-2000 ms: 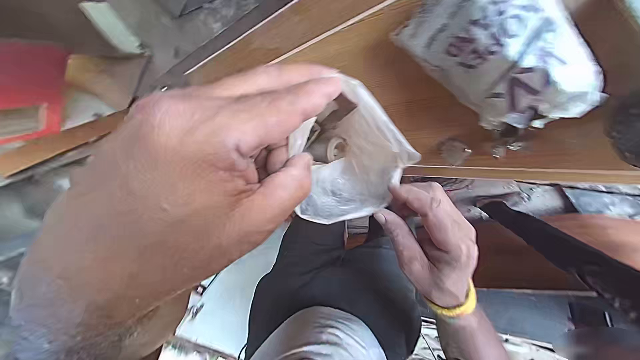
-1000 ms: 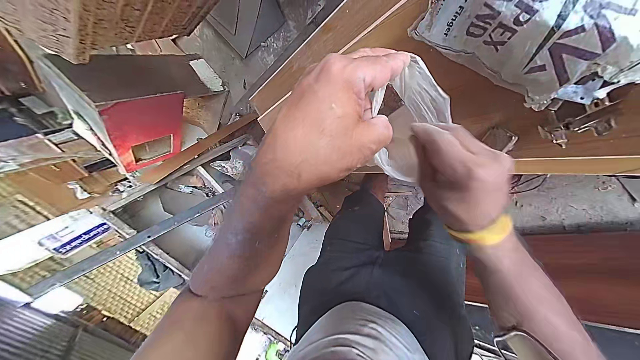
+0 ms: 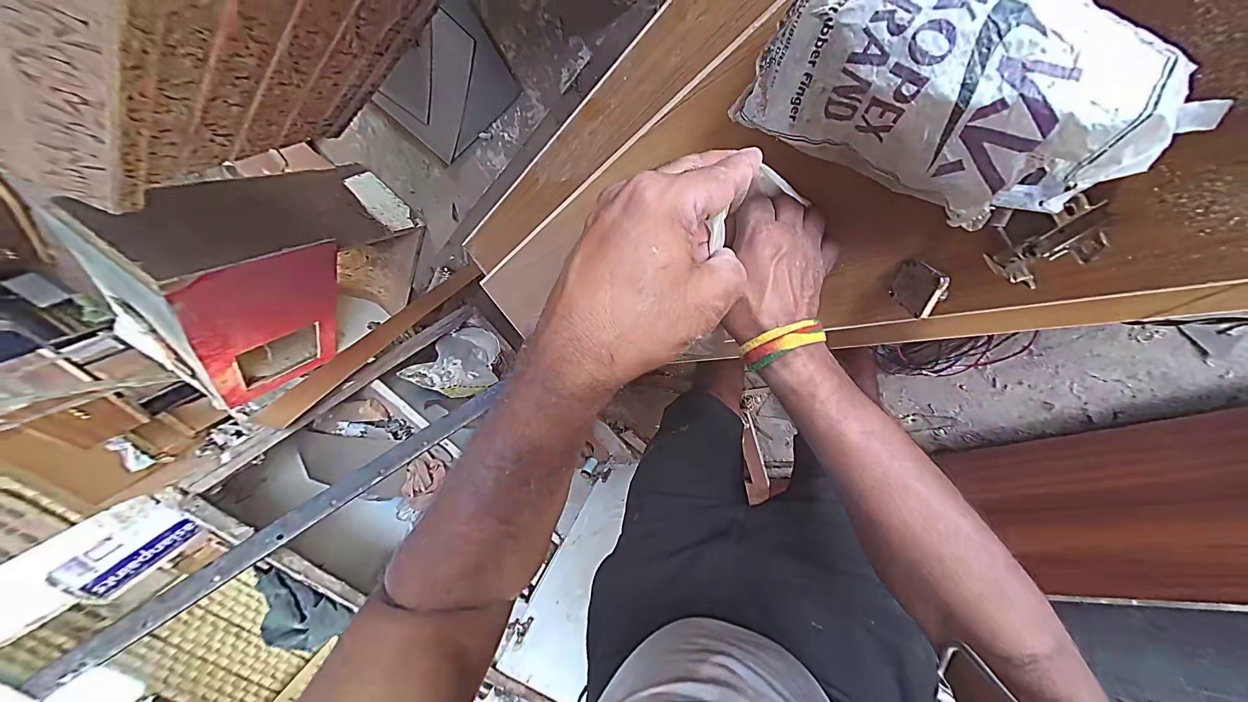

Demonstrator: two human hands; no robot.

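Note:
My left hand [image 3: 658,258] grips the edge of a small whitish plastic bag [image 3: 720,230], most of which the two hands hide. Right beside it, my right hand [image 3: 777,255], with yellow, red and green bands at the wrist, reaches into or behind the bag's mouth; its fingertips are hidden, so what they touch cannot be told. Both hands are above a wood-grain board [image 3: 868,239]. On the board, right of my hands, lie a small dark block-like piece [image 3: 918,288] and metal hinges [image 3: 1051,242]. A large printed white plastic sack [image 3: 975,97] rests behind them.
A red panel [image 3: 255,317] with a rectangular cutout stands at the left. A long metal bar [image 3: 273,536] runs diagonally at the lower left. Wires [image 3: 960,356] lie beyond the board's near edge, and a reddish-brown board [image 3: 1111,507] is at the right.
The bag's mouth faced the view two seconds ago, showing small pieces inside; now my hands mostly cover it. My right hand has moved from the bag's lower rim up to its mouth. The view has shifted.

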